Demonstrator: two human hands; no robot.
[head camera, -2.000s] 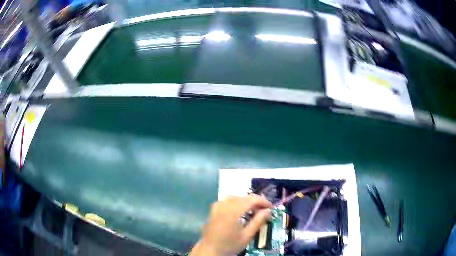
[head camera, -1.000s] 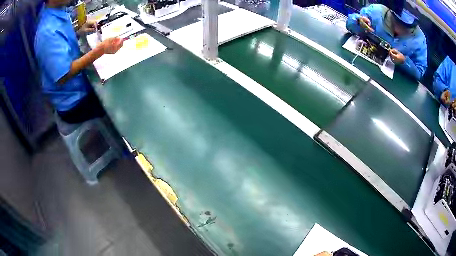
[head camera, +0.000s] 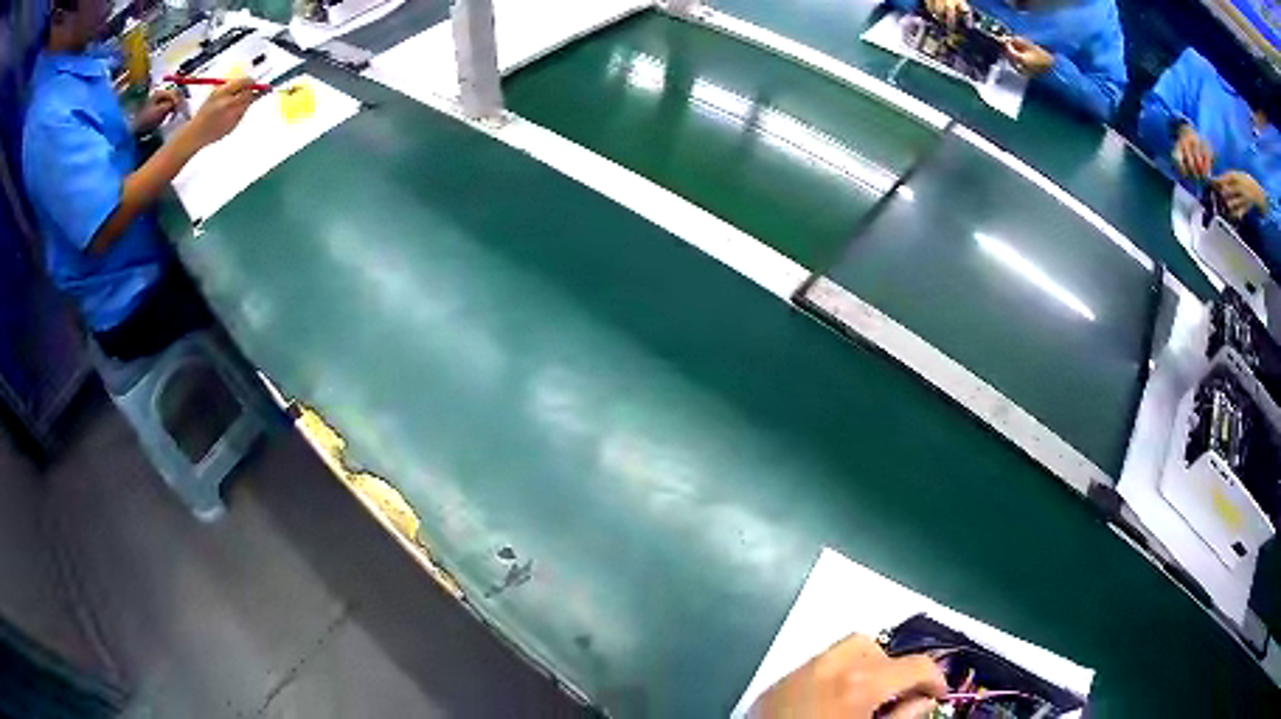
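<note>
An open projector unit (head camera: 983, 667) with a black inside lies at the bottom right, cut off by the lower edge. Thin pinkish wires (head camera: 990, 695) show inside it. A white sheet (head camera: 808, 614) lies under the unit. My left hand (head camera: 857, 683) is bare and rests over the unit's left side, its fingers bent toward the wires. The fingertips are partly hidden and cut off, so I cannot tell what they hold. My right hand is not in view.
A green bench (head camera: 534, 407) has a chipped front edge. A white rail (head camera: 660, 211) borders the central line track. Open units (head camera: 1215, 492) on sheets stand at the right. A person in blue (head camera: 99, 183) works at the left; two more work across the line.
The view has swung left since two seconds ago, then slightly back right and down. More of my left hand and the unit now shows at the bottom. The left worker's hand has lifted a red tool.
</note>
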